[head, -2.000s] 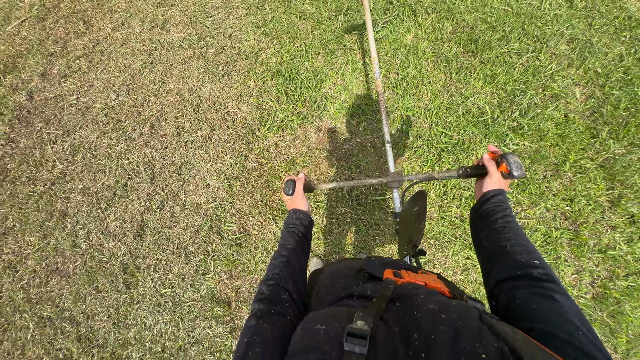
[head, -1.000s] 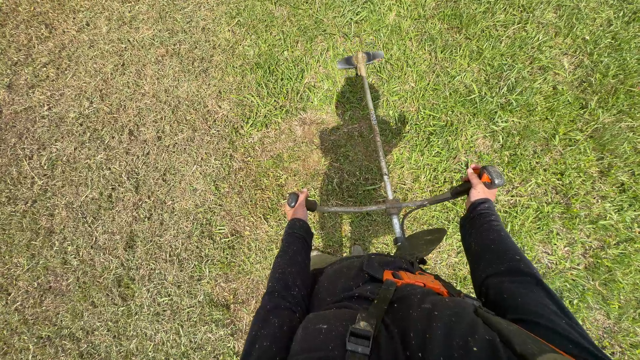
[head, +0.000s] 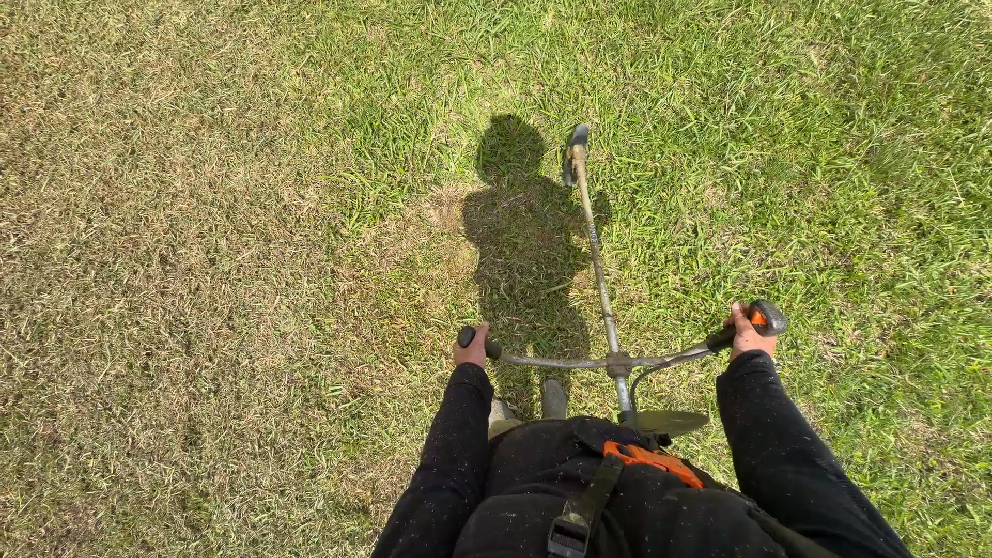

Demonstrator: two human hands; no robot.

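Observation:
My left hand (head: pixel 471 348) is closed around the black left grip of a brush cutter's handlebar (head: pixel 558 362). The right grip, with its black and orange control housing (head: pixel 767 318), is in my right hand (head: pixel 749 333). A clamp joins the bar to the long metal shaft (head: pixel 597 267), which runs forward over the grass. At its far end is the cutting blade (head: pixel 576 155), seen at a slant. An orange harness plate (head: pixel 652 460) and a dark strap with a buckle (head: pixel 570 536) lie against my black clothing.
Dry, short clippings (head: pixel 155 294) cover the ground at the left. Longer green grass (head: pixel 837 155) grows at the right and ahead. My shadow (head: pixel 527 256) falls in front of me, and my shoes (head: pixel 554 399) show just beyond my waist.
Since one second ago the blade end has swung to the right and come nearer, and the blade looks turned. Both hands have stayed on the grips throughout.

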